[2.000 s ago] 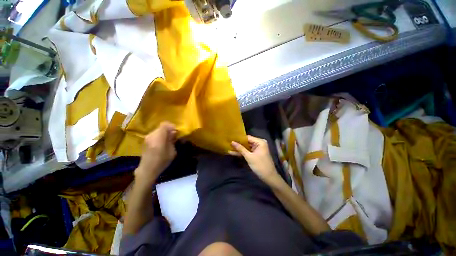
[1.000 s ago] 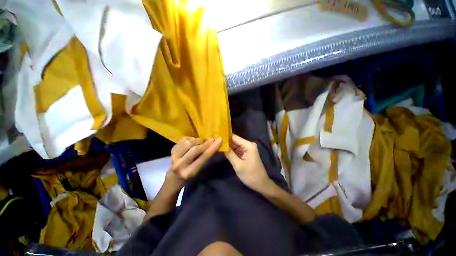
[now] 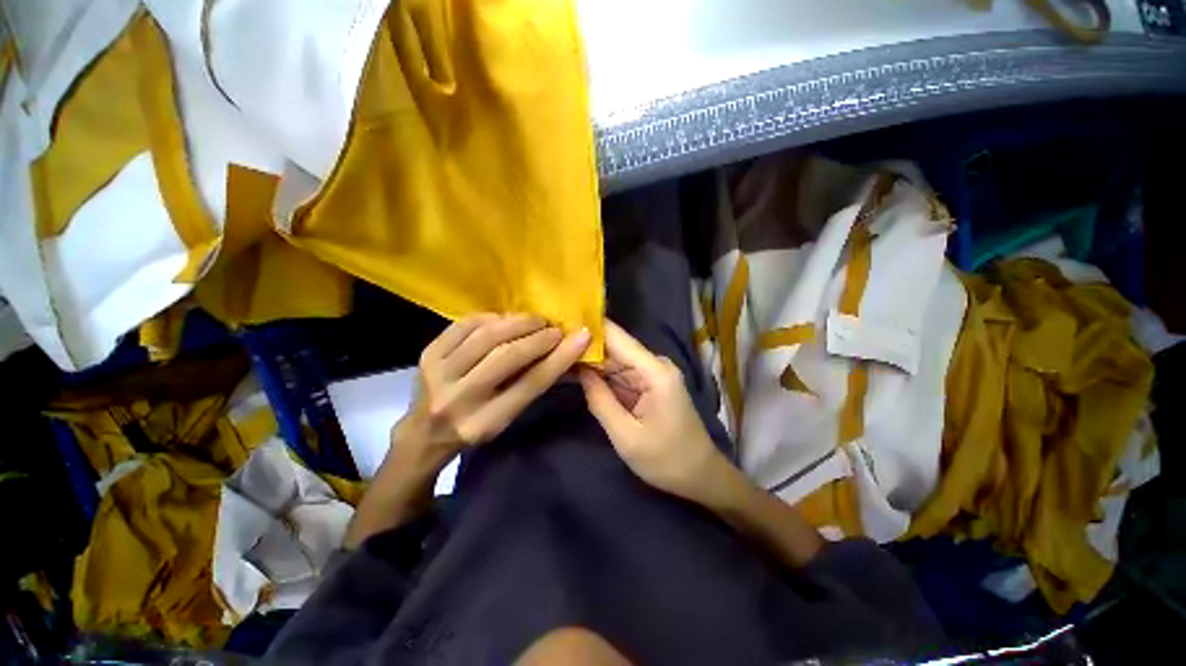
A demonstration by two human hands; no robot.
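A mustard-yellow fabric panel [image 3: 488, 169] hangs over the front edge of the sewing table toward my lap. My left hand [image 3: 488, 377] pinches its lower edge near the corner. My right hand [image 3: 650, 410] pinches the corner itself, just right of my left fingertips. The two hands almost touch, and the fingers hide part of the corner. A white garment panel [image 3: 280, 78] with yellow strips joins the yellow panel on the left and lies over the table edge.
The white table top [image 3: 780, 33] has a grey ribbed front edge [image 3: 832, 111]. White and yellow garments [image 3: 897, 338] hang at the right beside a yellow heap [image 3: 1041, 377]. Another yellow and white heap [image 3: 156, 533] lies lower left near a blue crate [image 3: 293, 403]. Scissor handles [image 3: 1077, 18] show top right.
My left hand has moved right along the edge to the corner beside my right hand. The view has tilted down, and the paper tag has left it.
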